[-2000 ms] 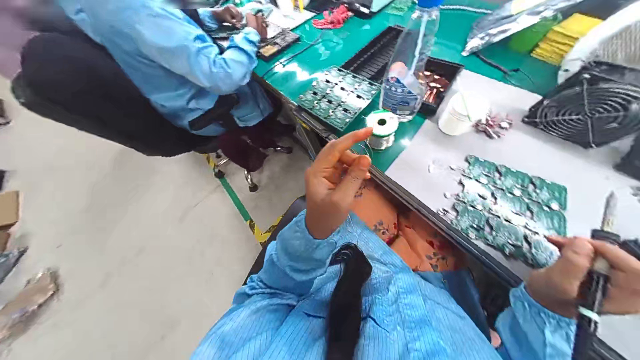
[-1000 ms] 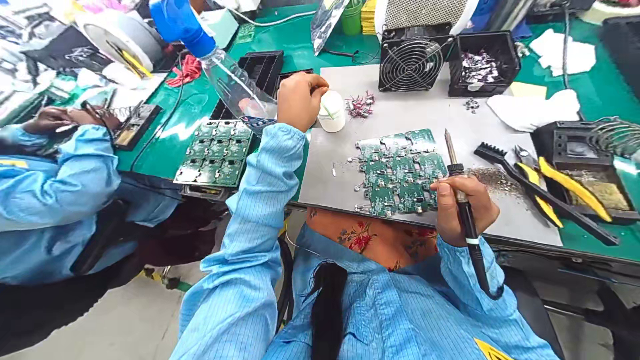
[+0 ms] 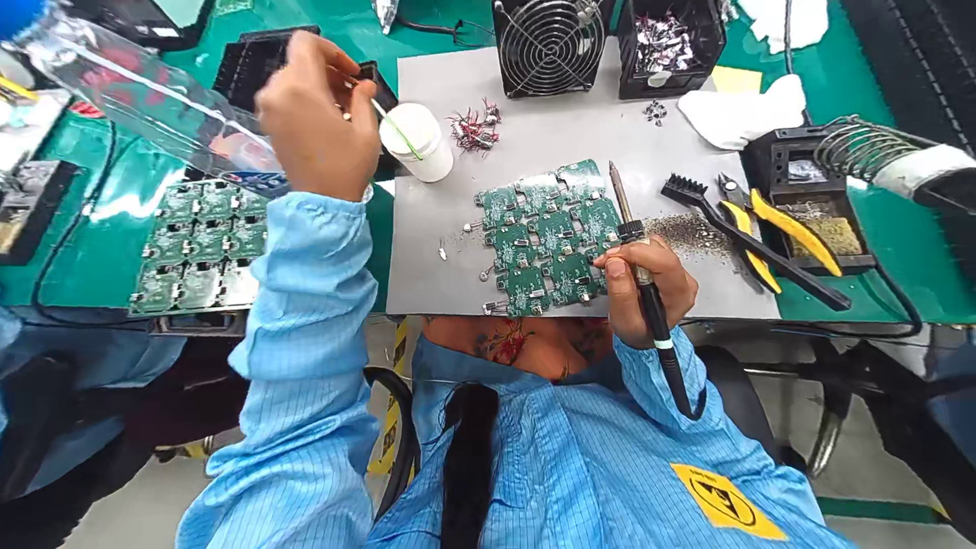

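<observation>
My left hand [image 3: 320, 118] is raised beside a white plastic jar [image 3: 418, 145], its thumb and fingers closed on a thin green-and-white stick [image 3: 398, 131] that reaches over the jar's top. In my right hand [image 3: 646, 286] is a soldering iron [image 3: 644, 282], its bare tip pointing up and away from me. Fingers of that hand are at the right edge of a green panel of circuit boards [image 3: 545, 236]. Small components with leads [image 3: 488, 272] lie along the panel's left side, and a bundle of red and black wired parts [image 3: 476, 130] sits right of the jar.
A clear plastic bottle [image 3: 168, 107] leans near my left forearm, above another board panel [image 3: 202, 244]. Behind the mat stand a fan [image 3: 550, 46] and a black parts bin [image 3: 667, 49]. To the right lie a black brush [image 3: 755, 244], yellow-handled cutters [image 3: 793, 229] and an iron stand [image 3: 816, 206].
My left hand has gone from above my lap to the jar, where it now holds the stick. The soldering iron has stayed in my right hand. The view has swung to the right.
</observation>
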